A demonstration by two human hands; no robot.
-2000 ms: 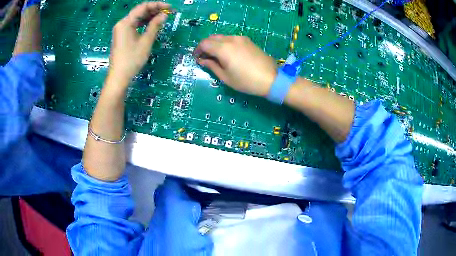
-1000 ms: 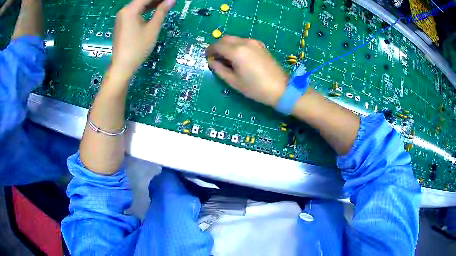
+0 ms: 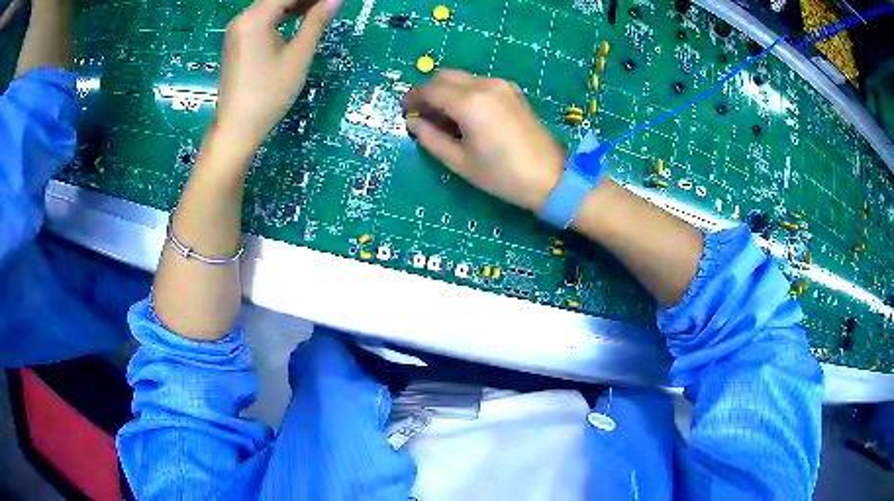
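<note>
A large green printed circuit board (image 3: 510, 210) spans the bench. Two yellow disc components (image 3: 424, 64) stand on it, one just above my right hand and the other near the top edge. My right hand (image 3: 480, 132) is low over the board, thumb and forefinger close together at a pale printed area; whether they hold a small part cannot be told. It wears a light blue wrist strap (image 3: 573, 189). My left hand (image 3: 263, 73) is at the upper left, palm side down, with its fingertips cut off by the top edge, so any part in them is hidden.
The bench's white edge (image 3: 422, 308) runs in front of me. A blue cord (image 3: 686, 103) stretches from the strap to the upper right, near a heap of yellow parts (image 3: 833, 44). Another person's blue sleeve (image 3: 34, 147) and forearm are at the left. Small yellow components (image 3: 490, 272) sit near the board's front.
The board has shifted slightly in view. A second yellow disc now shows above my right hand, where its fingers were before. My left fingertips, earlier visible with a small yellowish part, have gone past the top edge.
</note>
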